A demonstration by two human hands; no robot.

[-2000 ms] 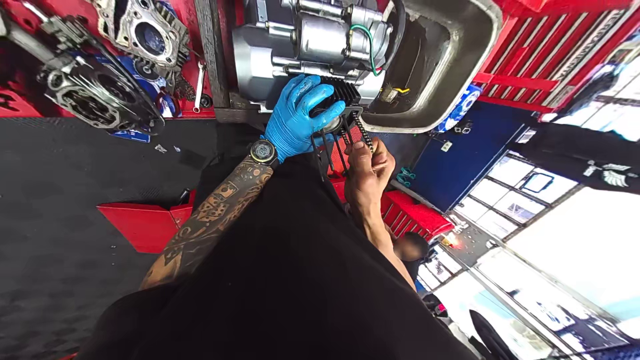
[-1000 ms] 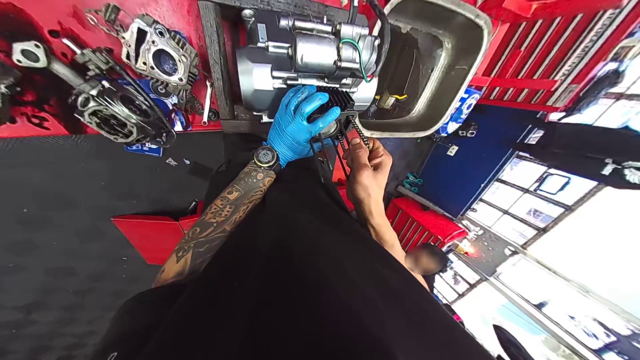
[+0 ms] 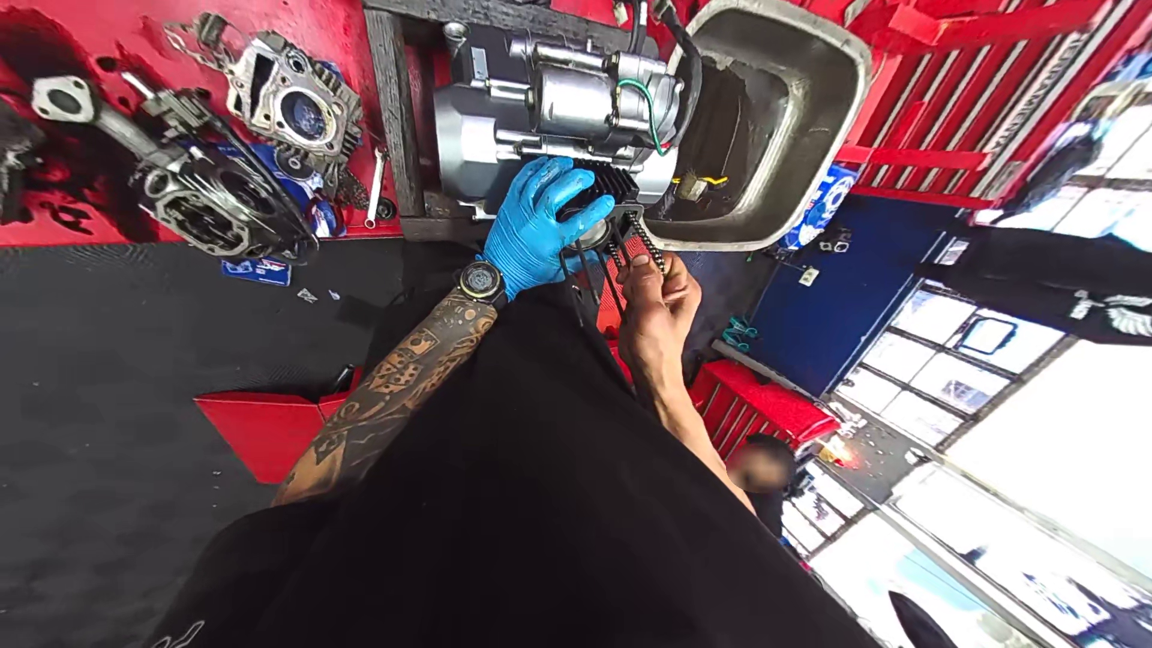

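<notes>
My left hand [image 3: 540, 225], in a blue glove, grips the black finned cylinder [image 3: 612, 180] of a grey engine [image 3: 477, 135]. Long dark studs [image 3: 589, 274] stick out of the cylinder toward my body. In my bare right hand [image 3: 657, 301], the thumb and fingers pinch a timing chain [image 3: 646, 241] where it comes out at the cylinder's end. A silver starter motor [image 3: 576, 99] with a green wire lies on the engine above my left hand. Part of the cylinder is hidden under the glove.
The engine rests in a dark wooden frame [image 3: 400, 117] on the red bench. Left of it lie a combination wrench [image 3: 375, 189], a finned cylinder part [image 3: 301, 112] and an oily engine part [image 3: 202, 216]. A metal basin [image 3: 783, 162] stands to the right. A person [image 3: 763, 468] is farther off, at lower right.
Both hands stay at the cylinder and chain, with only small shifts of the fingers. Nothing has plainly been let go or newly taken hold of.
</notes>
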